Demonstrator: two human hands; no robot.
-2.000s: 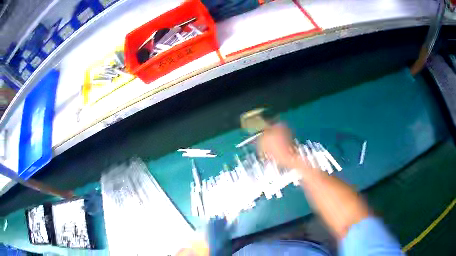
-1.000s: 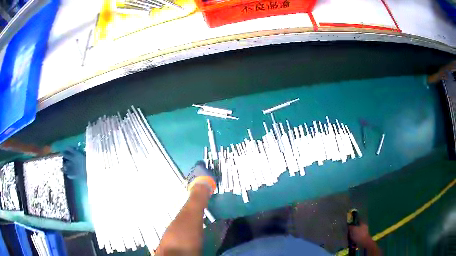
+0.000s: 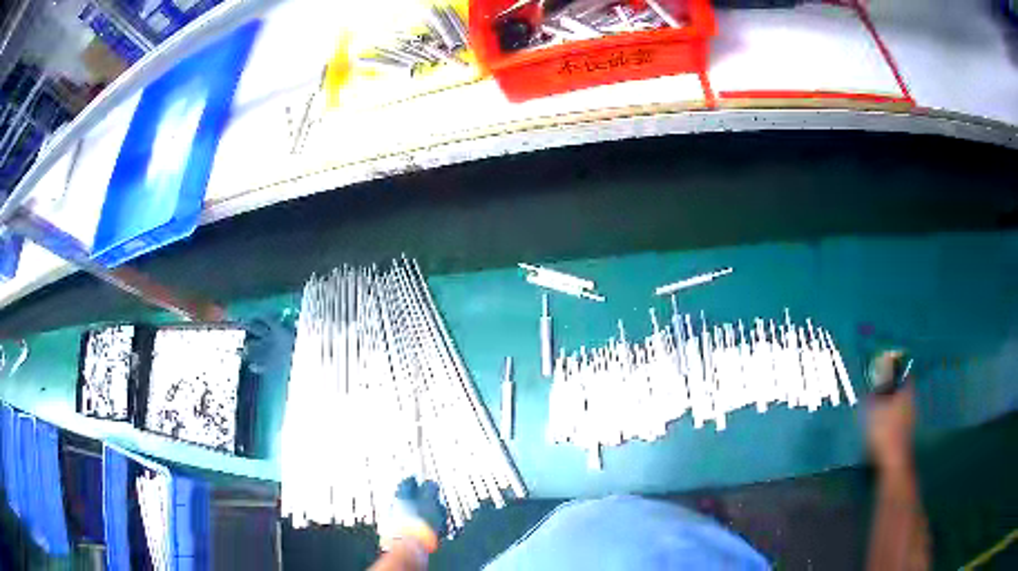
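Note:
Silver-white long rods (image 3: pixel 391 390) lie in a fanned pile left of centre. My left hand (image 3: pixel 415 507), in a grey-blue glove with an orange cuff, is over their near ends; whether it grips one cannot be told. Short rods (image 3: pixel 703 374) lie in an uneven row to the right. Two short rods lie apart at its left, one (image 3: pixel 508 398) nearer the long pile, one (image 3: pixel 546 340) near the row's end. My bare right hand (image 3: pixel 891 415), slightly blurred, holds a small hand tool (image 3: pixel 890 370) with a yellowish end, right of the row. Its handle is mostly hidden.
Loose short pieces (image 3: pixel 564 281) and another piece (image 3: pixel 694 281) lie crosswise behind the row. Black trays of small parts (image 3: pixel 195 390) are at left. The shelf holds a blue tray (image 3: pixel 173 145), yellow bin (image 3: pixel 407 50) and red bin (image 3: pixel 603 67). Blue crates (image 3: pixel 123 491) are lower left.
My left hand has left the row's left end for the long rods' near ends. A short rod there now lies further left. My right hand has moved up over the bench with the tool.

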